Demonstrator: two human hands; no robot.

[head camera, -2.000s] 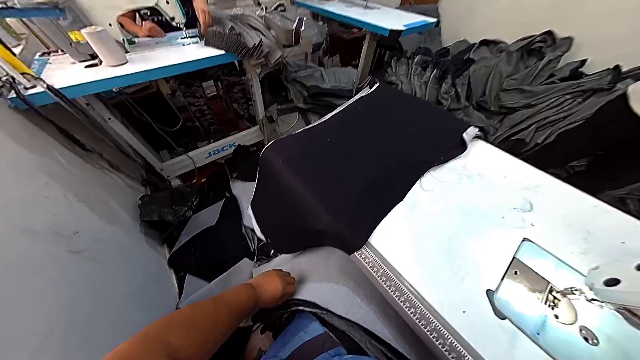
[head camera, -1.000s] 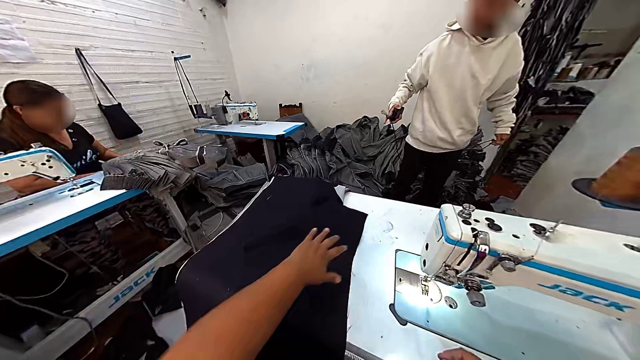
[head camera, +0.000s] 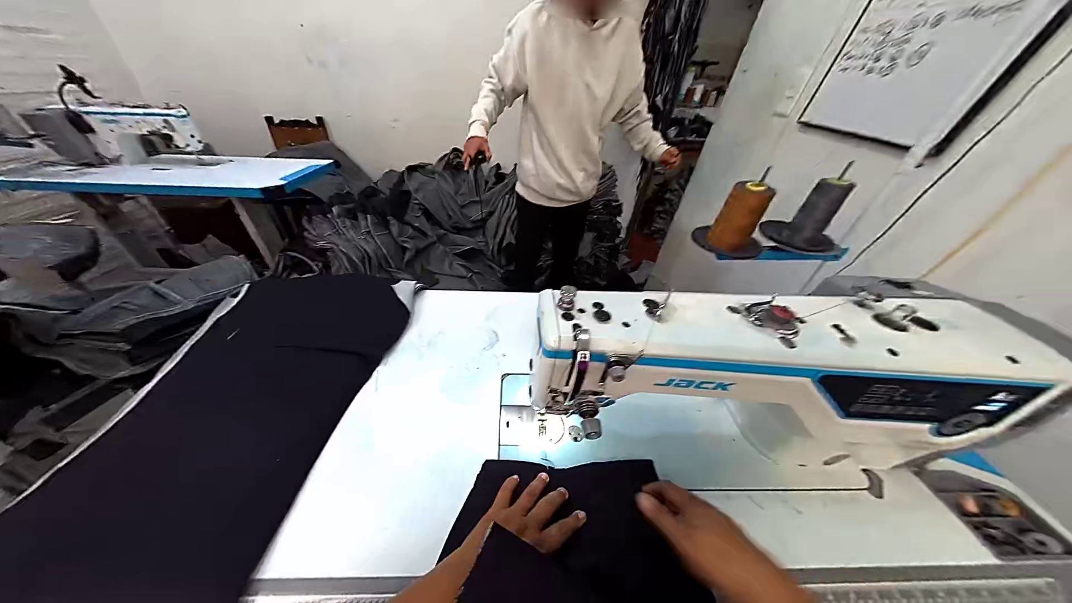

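A dark fabric piece (head camera: pixel 586 502) lies on the white sewing table just in front of the needle area of a Jack sewing machine (head camera: pixel 720 360). My left hand (head camera: pixel 536 511) rests on it with the fingers spread. At the fabric's right edge, my right hand (head camera: pixel 687 523) has its thumb and index finger close together; whether the edge is between them cannot be told. A larger dark fabric panel (head camera: pixel 226 419) with a pale edge lies over the left side of the table. The machine's lamp lights the needle plate (head camera: pixel 528 425).
A person in a cream hoodie (head camera: pixel 565 100) stands behind the table beside heaped grey garments (head camera: pixel 444 218). Orange (head camera: pixel 741 216) and grey thread cones (head camera: pixel 816 213) stand on a wall holder. Another sewing table (head camera: pixel 209 174) is at the back left. A ruler strip (head camera: pixel 938 591) runs along the front edge.
My left hand has left the large dark panel and now lies on a smaller dark piece before the machine. My right hand has come further into view. The view has swung right.
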